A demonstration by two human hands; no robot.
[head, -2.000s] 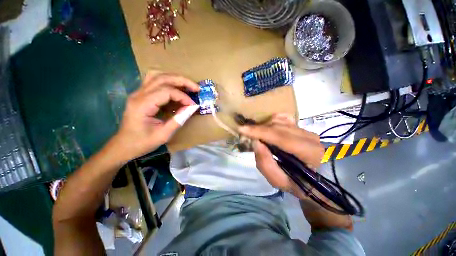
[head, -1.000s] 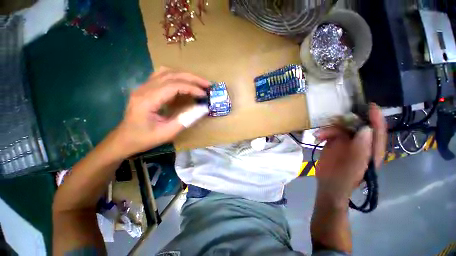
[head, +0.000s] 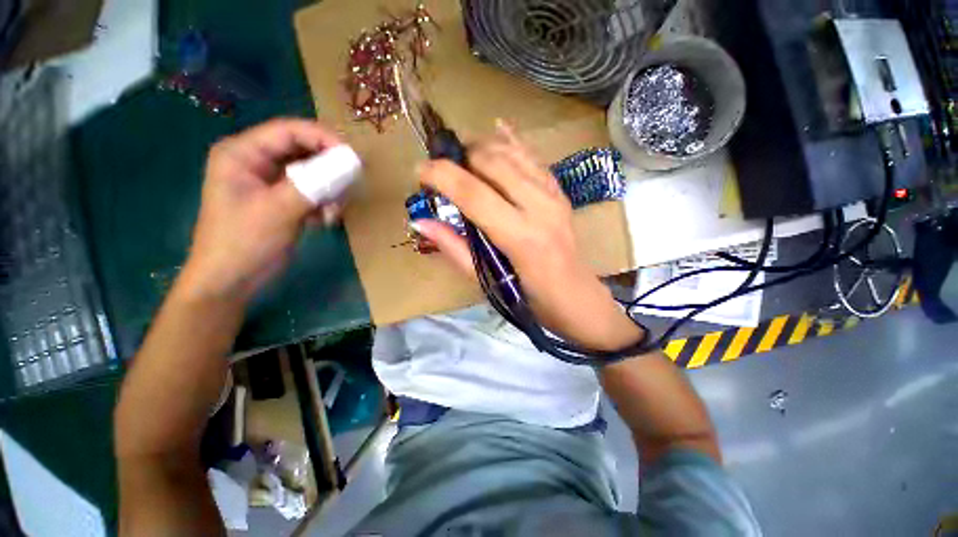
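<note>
My right hand (head: pixel 515 215) is closed around the black soldering iron (head: pixel 446 144), its tip and whitish feed tube pointing up at the red leaded components (head: pixel 383 73) on the cardboard. A blue circuit board (head: pixel 422 207) lies by my right fingertips, partly hidden by them. A few reddish legs show just below it. My left hand (head: pixel 252 199), slightly blurred, is raised at the cardboard's left edge with fingers curled and a white finger cot (head: pixel 326 174) on one tip. Whether it holds anything is unclear. Stacked blue boards (head: pixel 590 176) lie right, partly behind my right hand.
A round ringed grille (head: pixel 552 31) and a grey cup of silvery wire wool (head: pixel 667 110) stand at the back. The black box (head: pixel 804 115) stands right, with cables trailing beside my right forearm. A clear ribbed tray (head: pixel 53 315) lies far left. Yellow-black tape (head: pixel 735 341) marks the floor.
My right hand has come back from beside the cup to the cardboard with the iron. My left hand has moved left and up, away from the circuit board.
</note>
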